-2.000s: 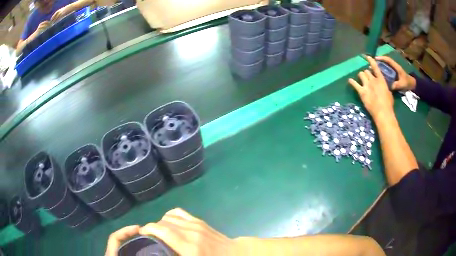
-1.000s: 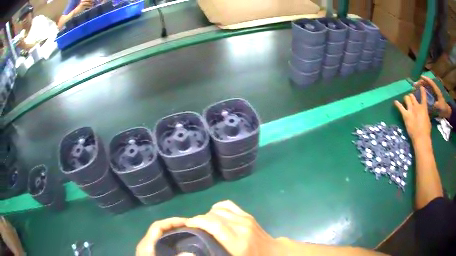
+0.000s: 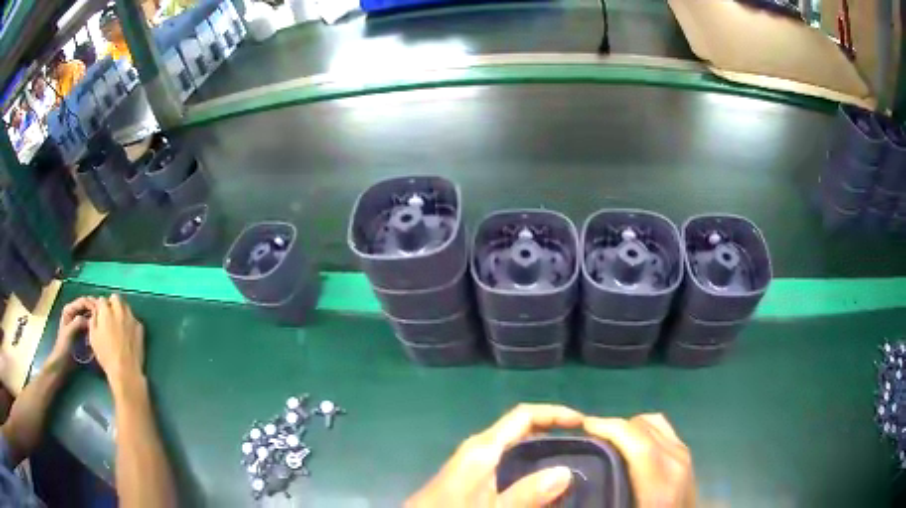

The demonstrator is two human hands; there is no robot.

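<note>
A dark grey housing [image 3: 586, 458] is between my hands at the bottom edge, open side up, its lower part cut off. My left hand [image 3: 497, 461] holds its left side, with the thumb inside the cup. My right hand [image 3: 651, 458] is around its far right side. Whether a fitting is under my thumb cannot be seen. Four columns of nested housings [image 3: 527, 263] stand in front of my hands. The leftmost column is taller than its neighbours. A small pile of fittings [image 3: 276, 446] with white discs lies on the green bench to the left.
A short stack of housings [image 3: 266, 260] stands left of the columns. At left, another worker's hands [image 3: 107, 335] hold a dark piece. A larger pile of fittings [image 3: 891, 397] is cut by the right edge. More housing stacks [image 3: 862, 164] and cardboard [image 3: 775, 50] are at upper right.
The view has swung left, bringing the left worker's hands and the left pile into view. The right worker has left the picture. My hands still hold the housing.
</note>
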